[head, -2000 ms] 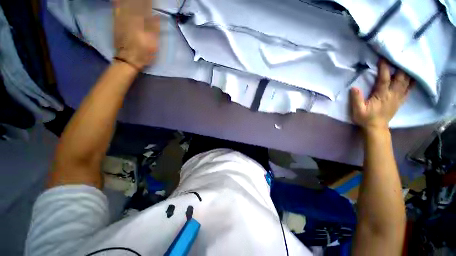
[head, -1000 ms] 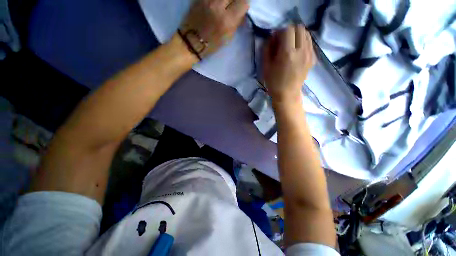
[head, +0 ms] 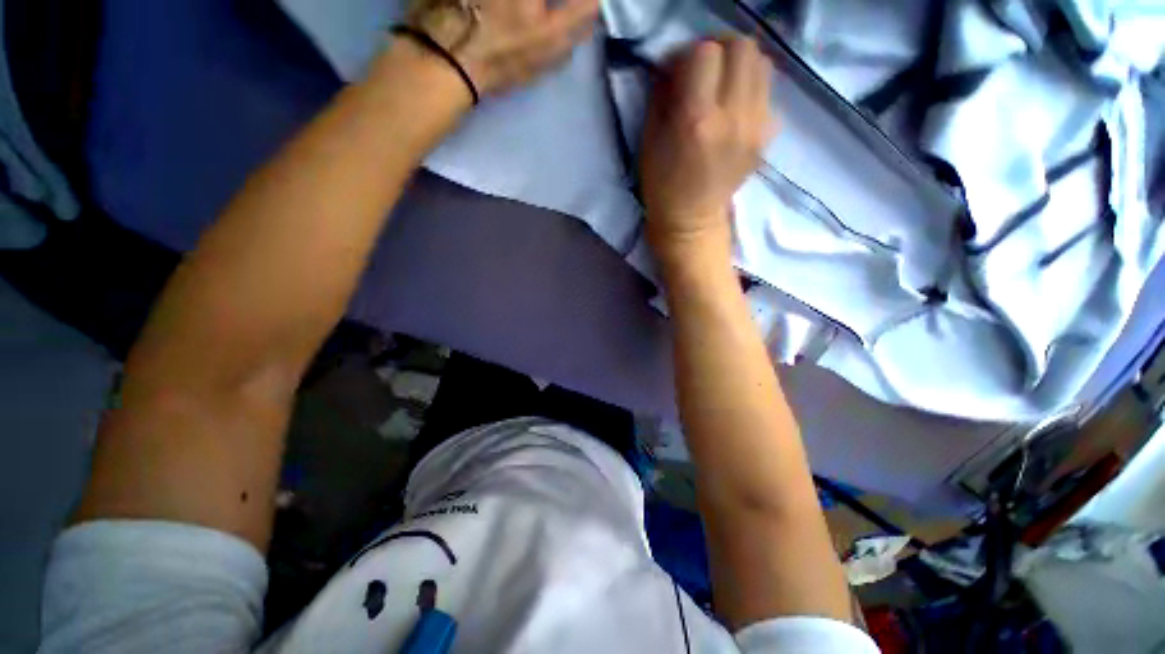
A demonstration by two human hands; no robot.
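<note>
The partly made garment [head: 511, 166] lies spread on the pressing table with its pale grey-white inside uppermost. Dark seam strips cross it and its right part is bunched in folds. My left hand [head: 511, 38] is at the top edge, cut off in part and blurred, over the garment's left part. My right hand [head: 709, 121] lies on the garment right of it, fingers bent beside a dark seam. Whether its fingertips pinch the cloth is hidden.
The lavender-blue table cover [head: 511, 268] shows along the front edge and at the left. Pale cloth [head: 26, 179] hangs at the far left. Scraps, cables and a reddish-brown object [head: 1067, 498] lie below right.
Both hands have moved close together at the upper middle since the earliest frame; since one second ago they shifted slightly left. The garment's right part has become more bunched since the earliest frame.
</note>
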